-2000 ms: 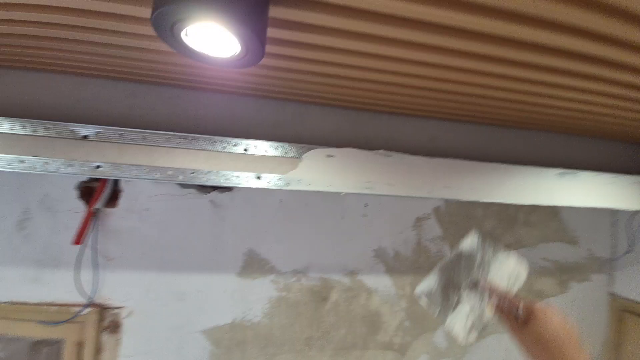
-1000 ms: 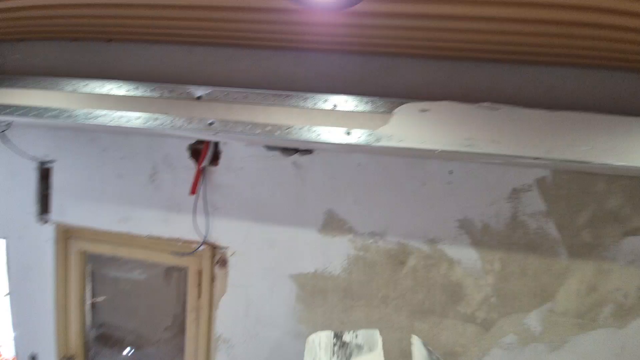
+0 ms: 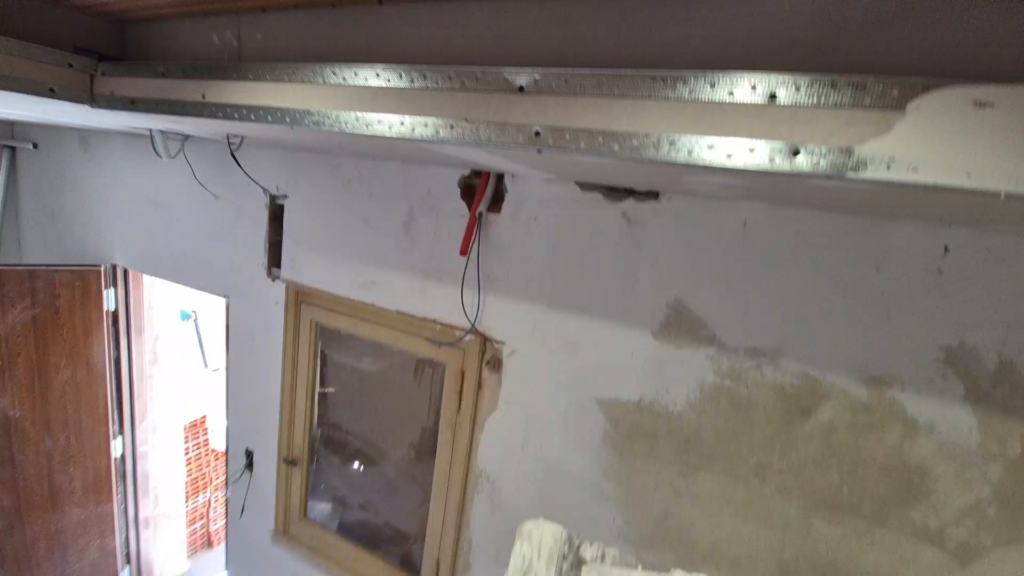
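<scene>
Neither my left hand nor my right hand shows in the head view. At the bottom edge, a tool or board thickly coated with off-white plaster (image 3: 540,548) is partly in view; what holds it is hidden below the frame. Above runs a ceiling drop edge with two perforated metal corner beads (image 3: 640,80) along a bare strip. At its right end smooth joint compound (image 3: 968,132) covers the beads, with a ragged left border.
Below the edge is a wall with a worn plaster patch (image 3: 768,456). A red conduit (image 3: 474,216) and loose wires hang from a hole. A wooden-framed window (image 3: 380,448), a narrow wall slot (image 3: 275,236) and a brown door (image 3: 56,416) beside a bright doorway stand left.
The view has swung left, bringing the door and window in. The hand seen at the lower right two seconds ago, near a plaster-coated tool, is out of view.
</scene>
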